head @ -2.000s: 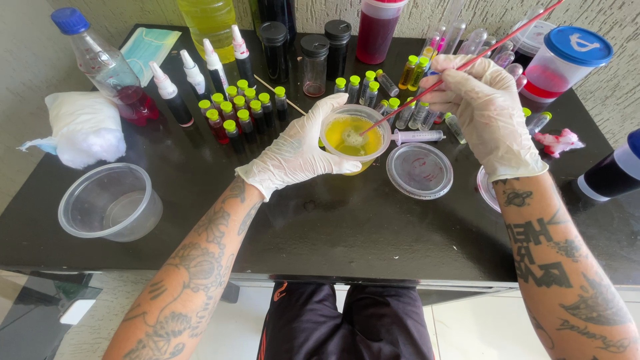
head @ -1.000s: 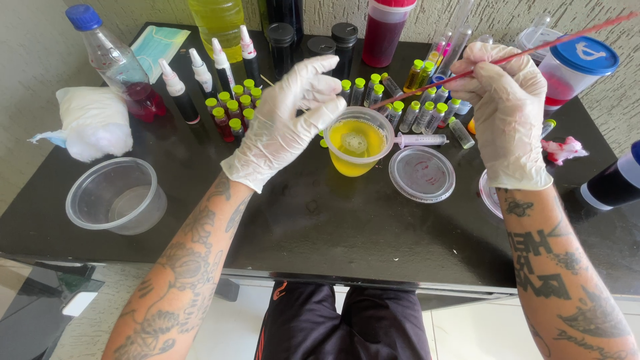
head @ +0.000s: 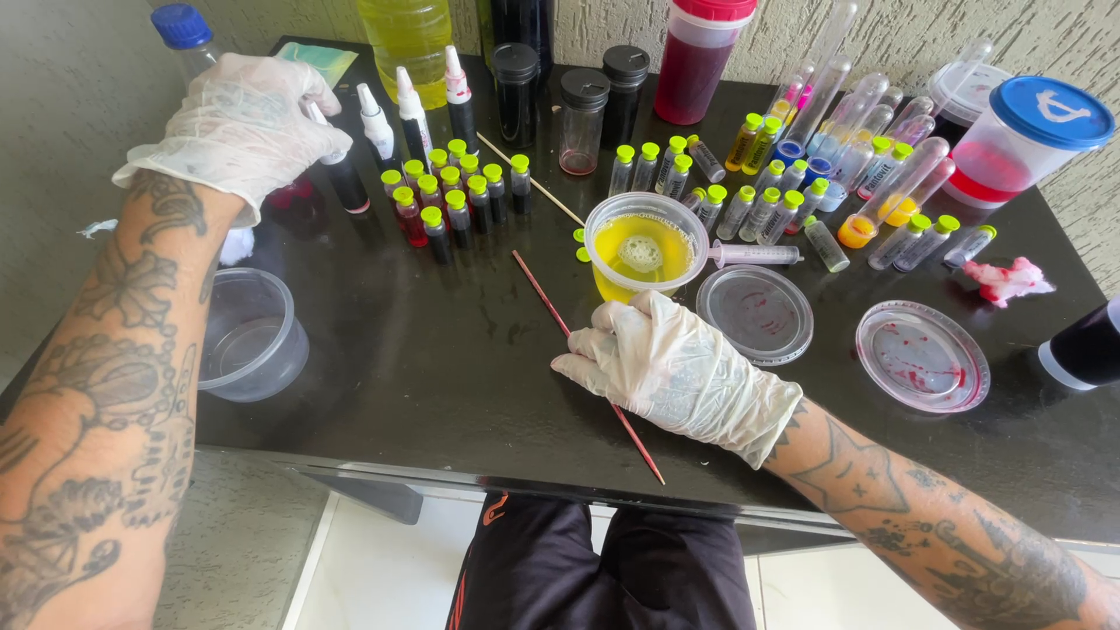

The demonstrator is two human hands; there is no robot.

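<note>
My left hand [head: 254, 127], in a pale disposable glove, reaches to the back left with its fingertips at the tip of a dark dropper bottle [head: 344, 182]; whether they grip it is hard to tell. My gloved right hand [head: 647, 359] rests low over a thin red-stained stick [head: 637, 442] that lies on the black table; the fingers cover its middle, and a grip cannot be made out. Just behind this hand stands a clear plastic tub of yellow liquid [head: 643, 254] with foam in its centre. A capped syringe [head: 754, 254] lies against the tub's right side.
Small vials with green caps [head: 455, 199] stand left and right of the tub. Two stained plastic lids [head: 922, 356] lie at the right. An empty clear tub [head: 249, 337] is under my left forearm's side. Jars, bottles and a blue-lidded container [head: 1050, 114] line the back.
My left hand has gone from beside the yellow tub to the dropper bottles at the back left. My right hand has come down, and the red stick it held up now lies on the table.
</note>
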